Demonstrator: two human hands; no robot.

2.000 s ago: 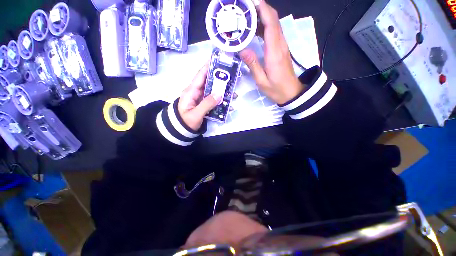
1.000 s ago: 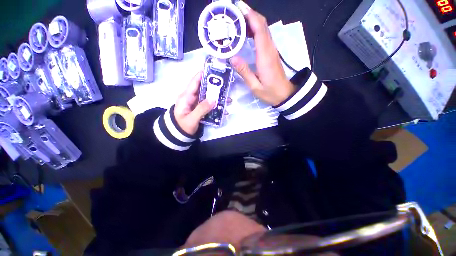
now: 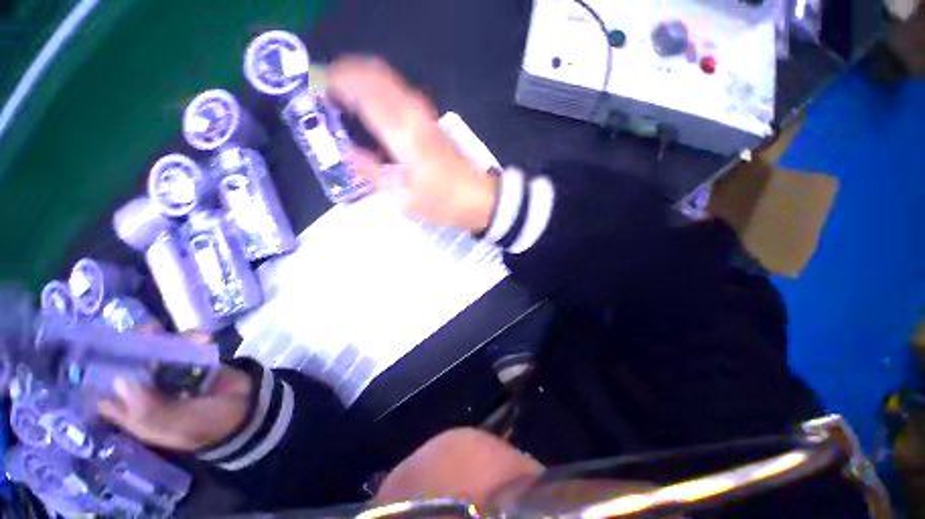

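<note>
My left hand (image 3: pixel 188 411) is at the far left, blurred, around a lavender-grey fan unit (image 3: pixel 137 347) held over the cluster of units (image 3: pixel 132 466). My right hand (image 3: pixel 431 167) is blurred at the upper middle, its fingers spread beside a fan unit (image 3: pixel 327 152) with a round spoked head. Its fingertips overlap that unit's edge; whether they grip it is unclear. More units (image 3: pixel 248 203) stand in a row to its left. White sheets (image 3: pixel 355 274) with faint rectangles lie between my hands.
The white-grey meter box (image 3: pixel 649 71) is at the upper right, with a cord on it. A small white piece (image 3: pixel 469 140) lies behind my right wrist. The green surface (image 3: pixel 112 132) is at the upper left. An open cardboard box (image 3: pixel 796 218) is on the blue floor at right.
The view has swung left. My hands, earlier together on one unit over the paper, are now far apart; my left hand is with a unit at the left cluster, my right hand at the back row.
</note>
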